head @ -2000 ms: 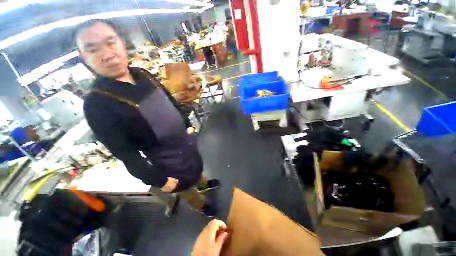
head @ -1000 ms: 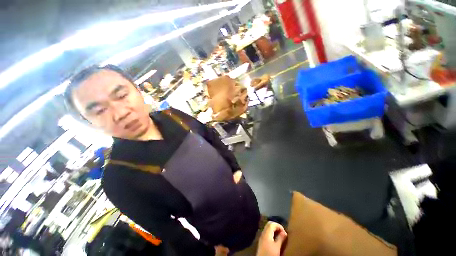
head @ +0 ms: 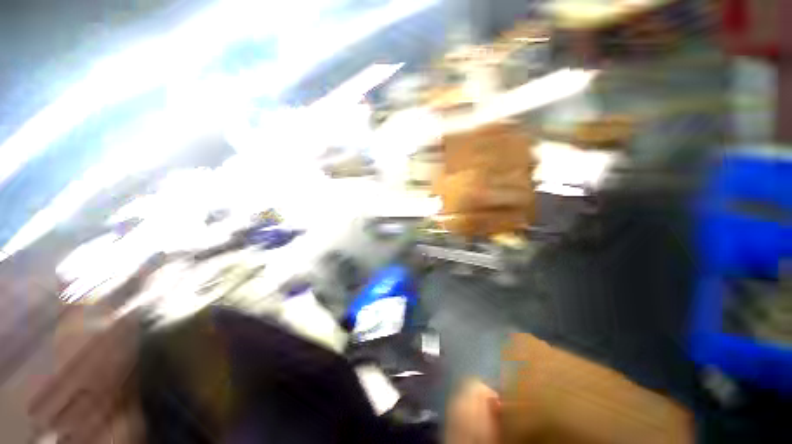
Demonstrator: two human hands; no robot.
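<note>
The view is strongly blurred. A tan bag panel (head: 590, 395) stands up at the bottom edge, right of centre, with its lower part cut off by the frame. My left hand (head: 473, 414) is at the panel's left edge and grips it; only part of the hand shows, small and blurred. My right hand is not in view.
A person in dark clothing (head: 269, 381) is very close at the lower left. Blue bins (head: 751, 260) stand at the right edge. Brown pieces (head: 486, 178) lie on a table further back. A blue object (head: 382, 299) is near the middle.
The view has swung left and blurred. The person has shifted to the lower left of the picture and the blue bin to the right edge. The panel stays in my left hand.
</note>
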